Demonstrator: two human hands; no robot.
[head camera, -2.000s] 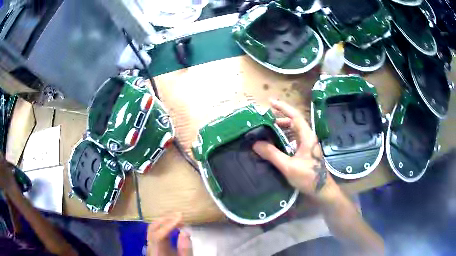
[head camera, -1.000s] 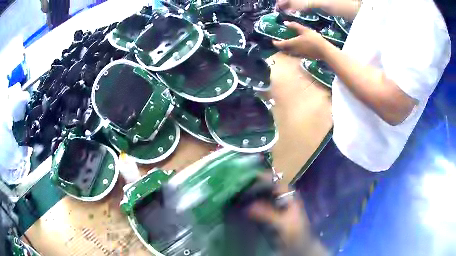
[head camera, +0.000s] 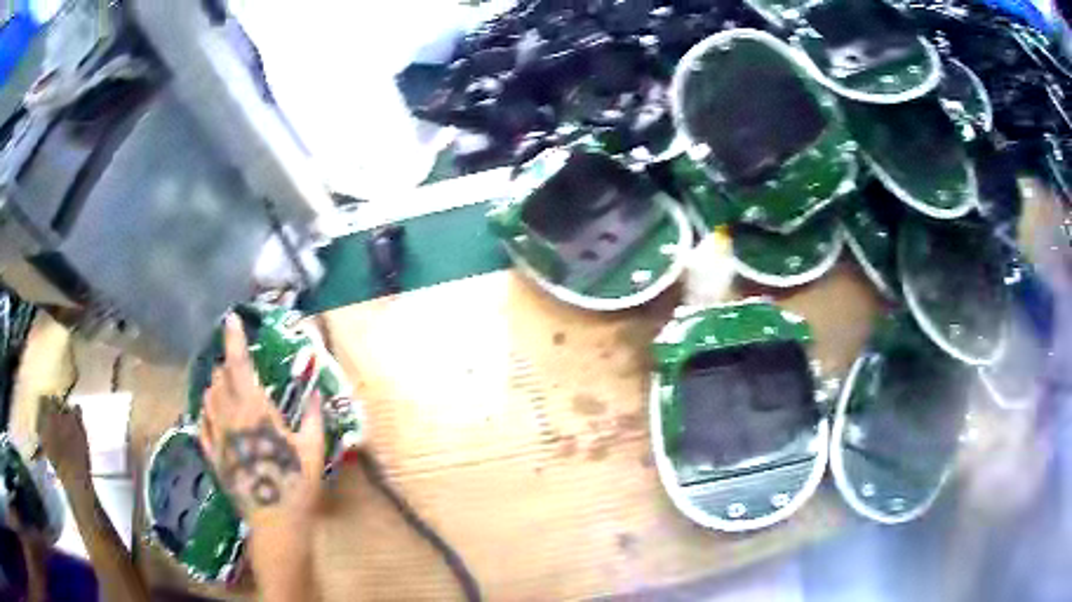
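Note:
My left hand (head camera: 261, 441), with a dark mark on its back, lies palm down over green car-shaped shells (head camera: 294, 353) at the left. Its fingers are extended and its thumb is apart. It hides part of the shells, and I see no firm grip. Another green shell with a curved-patterned inner part (head camera: 179, 488) sits just left of and below the hand. A shell with a black inner part (head camera: 752, 406) lies right of centre. Beside it, a slanted shell (head camera: 899, 441) lies farther right. My right hand is not visible.
A translucent bottle (head camera: 709, 273) with a yellow tip stands by the shell pile (head camera: 752, 112). Dark loose parts (head camera: 564, 71) are heaped behind. A grey machine (head camera: 153, 188) is at left, with a black cable (head camera: 411, 517) on the bench. Another person's arm (head camera: 100, 517) is lower left.
The view swung right, then back left. The shell my right hand held at bench centre is gone from there. My left hand has moved onto the left group; my right hand has left view.

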